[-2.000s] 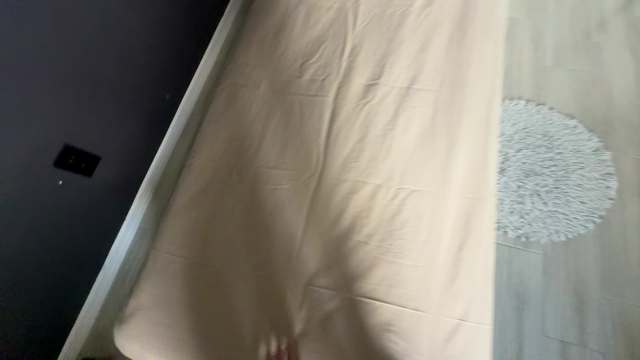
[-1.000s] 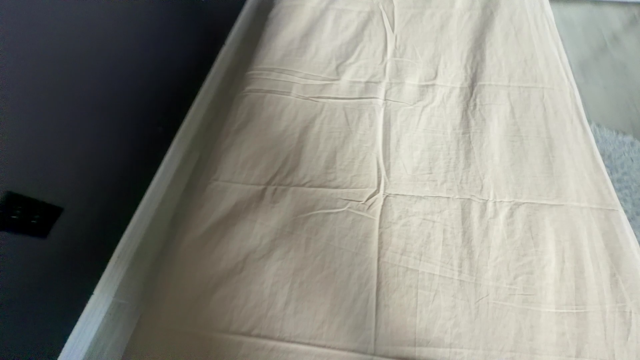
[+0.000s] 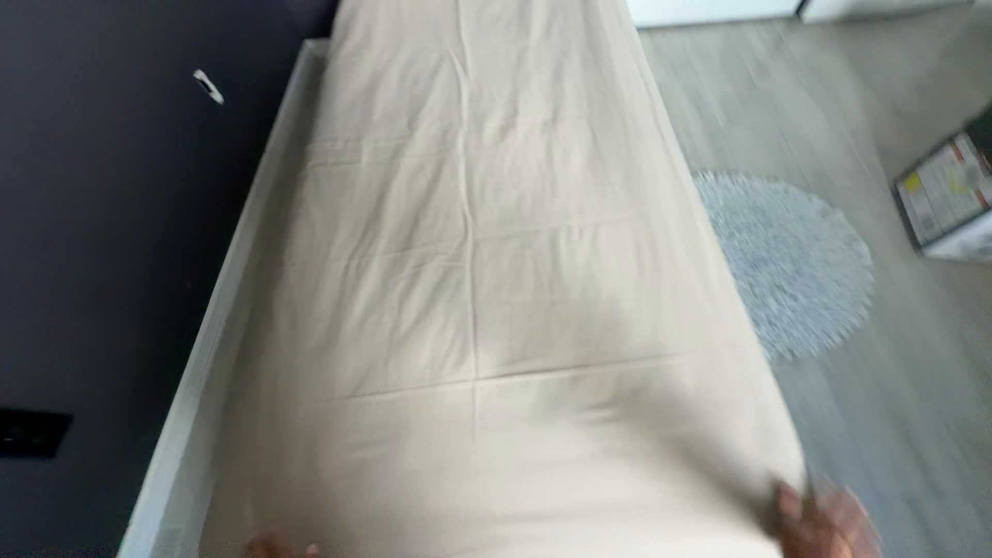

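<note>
A beige fitted sheet (image 3: 465,310) covers a long mattress, with fold creases running along and across it. My right hand (image 3: 825,519) is blurred at the sheet's near right corner, touching its edge; whether the fingers grip the cloth is unclear. Only the fingertips of my left hand (image 3: 279,546) show at the bottom edge, against the near left part of the sheet. The rest of that hand is out of view.
A pale bed frame rail (image 3: 225,294) runs between the mattress and a dark wall (image 3: 116,232) with a black socket (image 3: 32,432). On the right, a round grey shaggy rug (image 3: 790,263) lies on the wood-look floor (image 3: 907,372), near a printed box (image 3: 945,194).
Both hands now show at the near end of the sheet; neither was visible one second ago. The view has shifted, bringing the box and more floor into sight.
</note>
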